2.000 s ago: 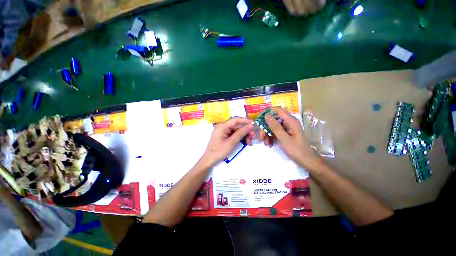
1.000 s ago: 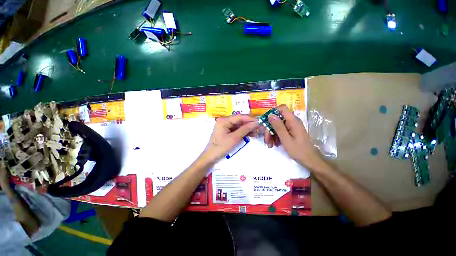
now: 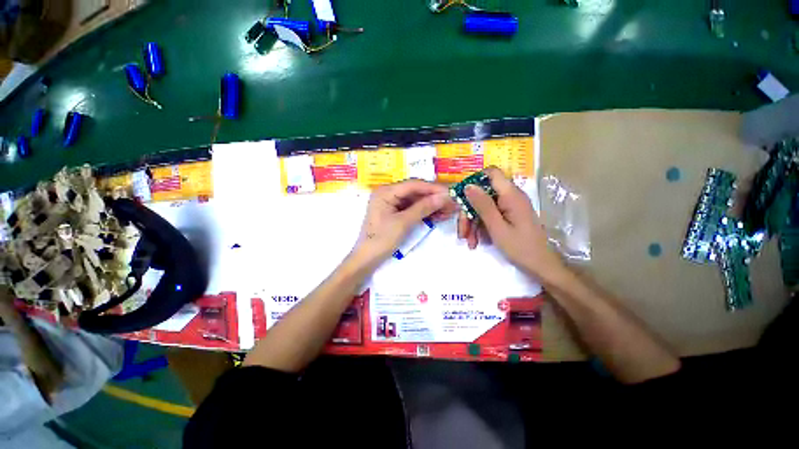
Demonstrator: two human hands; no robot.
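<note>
My right hand [image 3: 498, 210] holds a small green circuit board panel [image 3: 473, 194] between thumb and fingers above the printed sheets [image 3: 307, 250]. My left hand [image 3: 401, 215] pinches at the panel's left edge; what is between its fingertips is too small to tell. A battery pack [image 3: 413, 240], white with blue edges, lies on the sheets below my left hand, partly hidden by it. Its leads cannot be made out.
Panels [image 3: 708, 217] are stacked on brown cardboard [image 3: 604, 307] at right, beside a clear plastic bag [image 3: 566, 219]. Beige parts [image 3: 61, 241] and a black curved item [image 3: 180, 276] lie left. Blue batteries [image 3: 229, 95] sit on the green conveyor [image 3: 377, 88]. A person's arm shows lower left.
The whole view has shifted, so the bench sits higher in the picture. The batteries on the conveyor have moved right relative to the bench. Both hands stay at the panel with little change.
</note>
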